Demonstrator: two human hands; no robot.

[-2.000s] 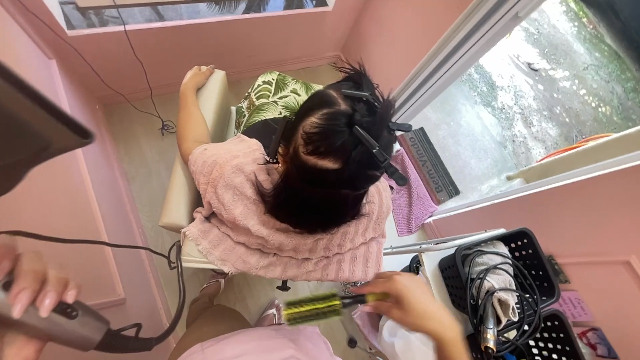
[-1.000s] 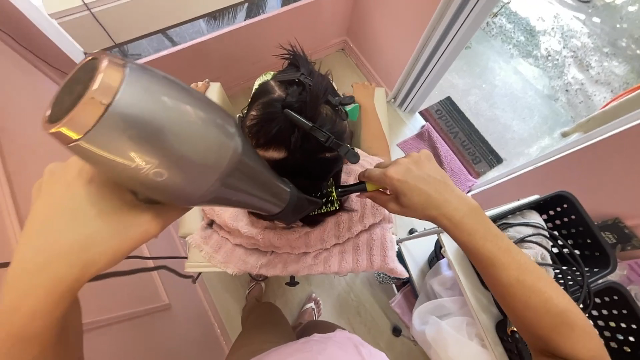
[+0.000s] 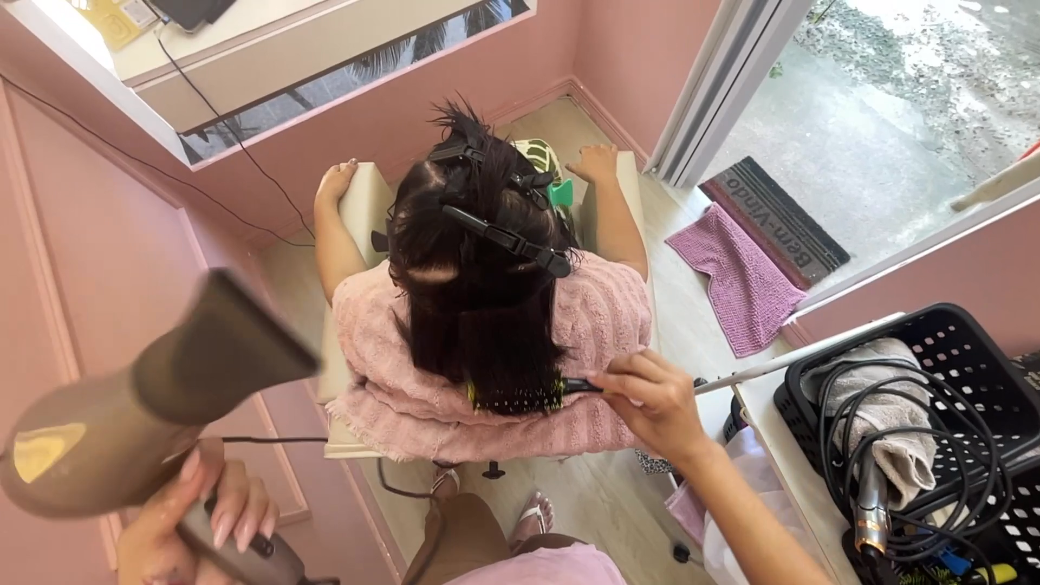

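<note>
My left hand grips the handle of a hair dryer, whose flat nozzle stands to the left of the seated person, apart from the hair. In my right hand is the black handle of a round brush with yellow-green bristles. The brush lies under the lower ends of the person's dark hair, against the back. Black sectioning clips hold up the hair on top, and a green clip shows at the right. A pink towel covers the person's shoulders.
The person sits in a cream armchair, hands on its arms. A trolley at the right bears a black perforated basket with a grey towel and a corded styling tool. A doormat and purple cloth lie by the doorway.
The dryer was over the hair a second ago; my left hand has moved it away to the left. The brush, apart from the hair two seconds ago, is now in its ends.
</note>
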